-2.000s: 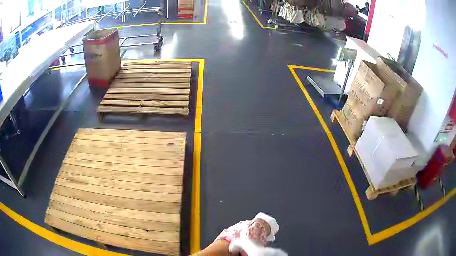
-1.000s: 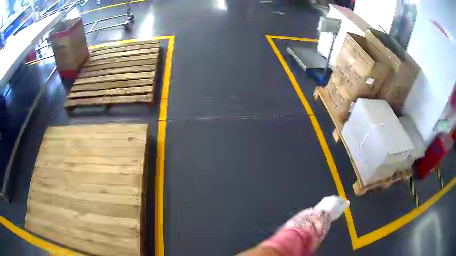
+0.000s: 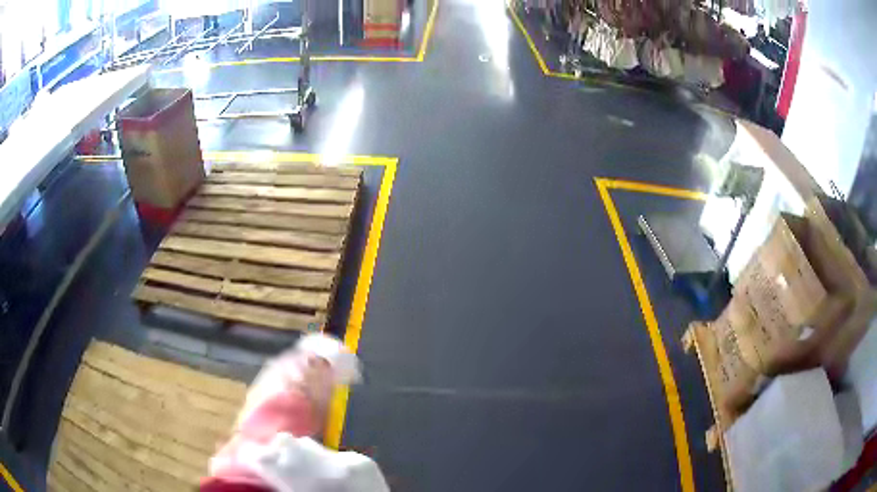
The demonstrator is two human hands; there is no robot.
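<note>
My left hand (image 3: 334,358), in a white glove, reaches forward from the lower left with the forearm raised. It is blurred, so its fingers cannot be made out. A red-pink sleeve cover (image 3: 284,413) is on that forearm. A second white-gloved hand, which looks like my right hand (image 3: 322,467), is at the bottom edge beside the sleeve cover. It is blurred and partly cut off. Whether it touches or grips the sleeve cannot be told. No bag or paper shows in either hand.
Two wooden pallets (image 3: 255,245) lie left of a yellow line (image 3: 370,259). A brown box with red bands (image 3: 162,154) stands beside a long white table (image 3: 67,130). At right are a platform scale or cart (image 3: 681,245), cartons (image 3: 774,288) and a white block (image 3: 787,432) on a pallet.
The view has tilted up and shows more of the far floor. My left arm has moved from lower right to lower left. The second white-gloved hand has come into view.
</note>
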